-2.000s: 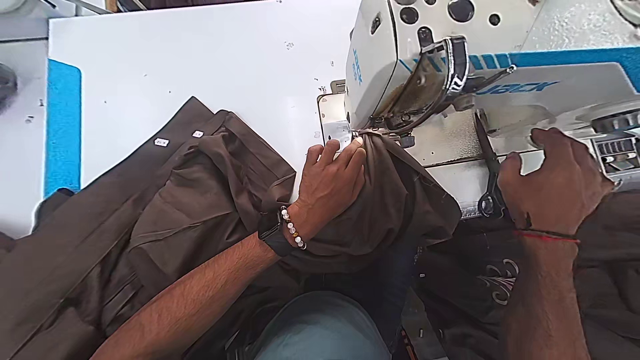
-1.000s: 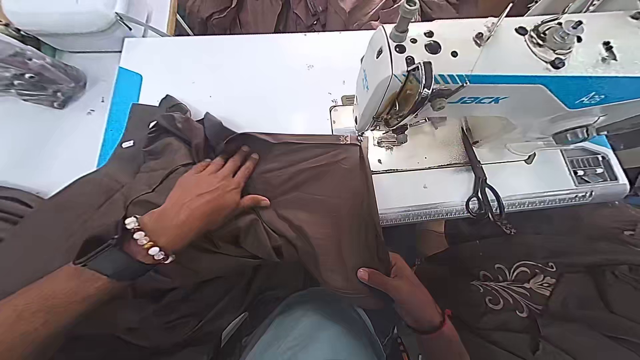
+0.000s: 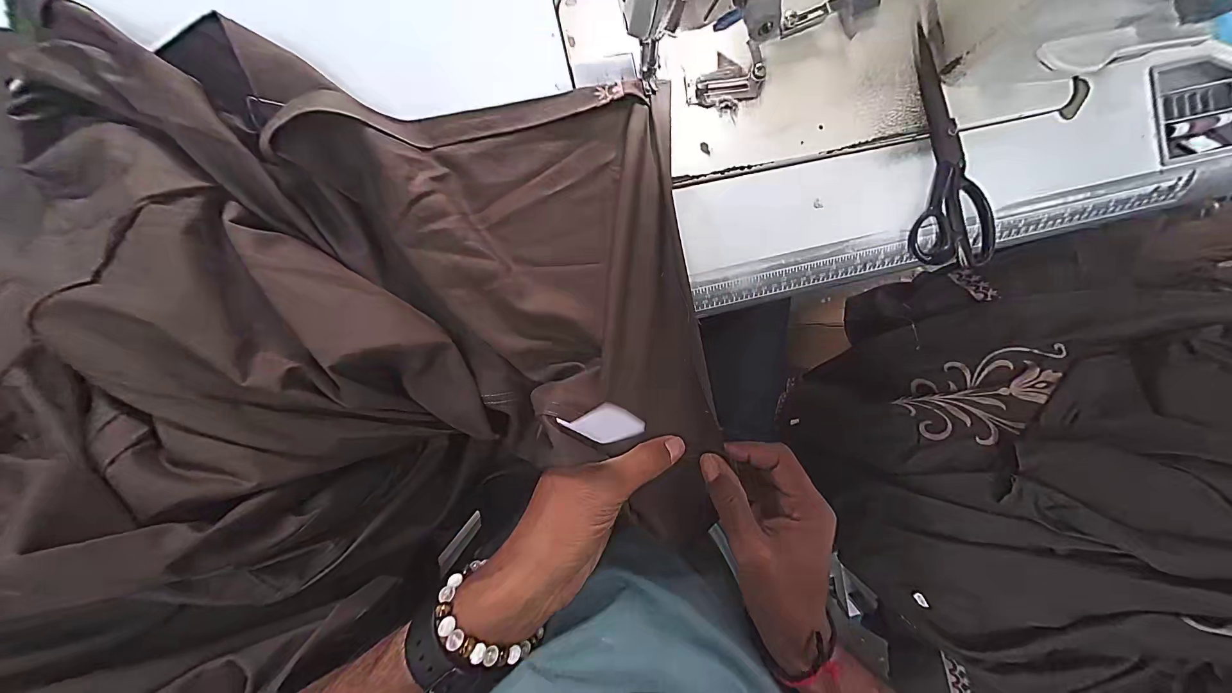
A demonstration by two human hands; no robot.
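Observation:
Brown fabric [image 3: 520, 250] spreads over the left and middle of the view, its upper corner lying by the needle and presser foot of a sewing machine [image 3: 647, 48]. Near my lap, my left hand [image 3: 577, 520] grips the fabric's lower part, thumb on top, beside a small white label [image 3: 606, 423]. My right hand [image 3: 775, 539] pinches the right edge of the same fabric between thumb and fingers, close to the left thumb. The fingers under the cloth are partly hidden.
Black-handled scissors [image 3: 948, 192] lie on the machine bed, across a measuring scale [image 3: 828, 274] along its front edge. Dark fabric with light floral embroidery [image 3: 991, 395] hangs at the right. A white tabletop [image 3: 423, 48] shows behind the brown fabric.
My left hand has moved from flat on the fabric, at the left, to its lower edge beside my right hand. My right hand still holds the right edge. The view has come closer.

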